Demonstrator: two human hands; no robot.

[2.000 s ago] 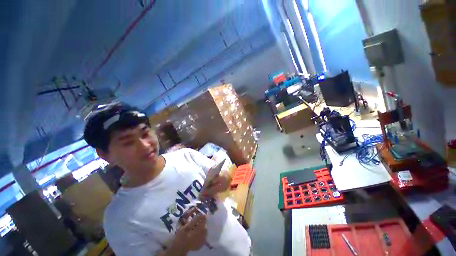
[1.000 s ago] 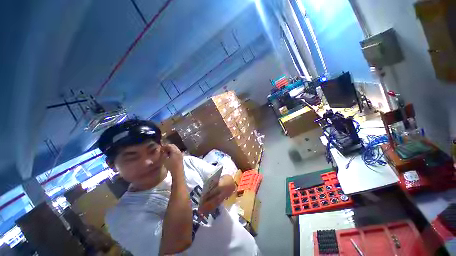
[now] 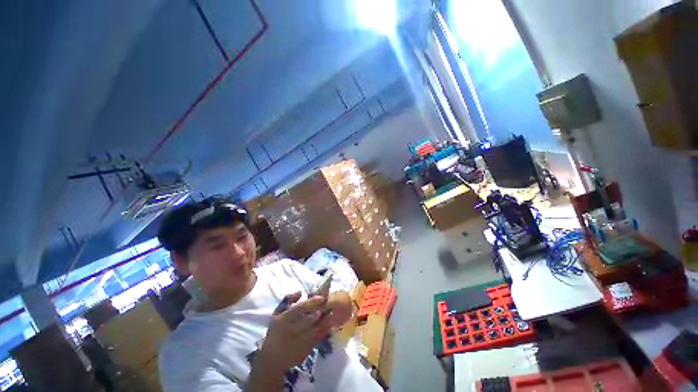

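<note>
Neither of my hands is in view. Nearest in front of me at the lower right, a shallow red tray (image 3: pixel 545 380) lies on the white bench (image 3: pixel 490 361), cut off by the bottom edge. A dark gridded block (image 3: pixel 494 385) is in its left part. Beyond it is a red compartment tray (image 3: pixel 482 325) with dark parts in its square pockets and a flat dark slab (image 3: pixel 468 299) on its far left part.
A person (image 3: pixel 252 321) in a white shirt stands at left, both hands at a phone (image 3: pixel 324 284). Blue cables (image 3: pixel 562 254) and a black device (image 3: pixel 510 222) lie on the bench. A red fixture (image 3: pixel 649 285) stands right. Stacked cartons (image 3: pixel 337 222) stand behind.
The view has tilted up, so the shallow tray sits lower and is more cut off. The person has lowered a hand from the face to the phone and looks down.
</note>
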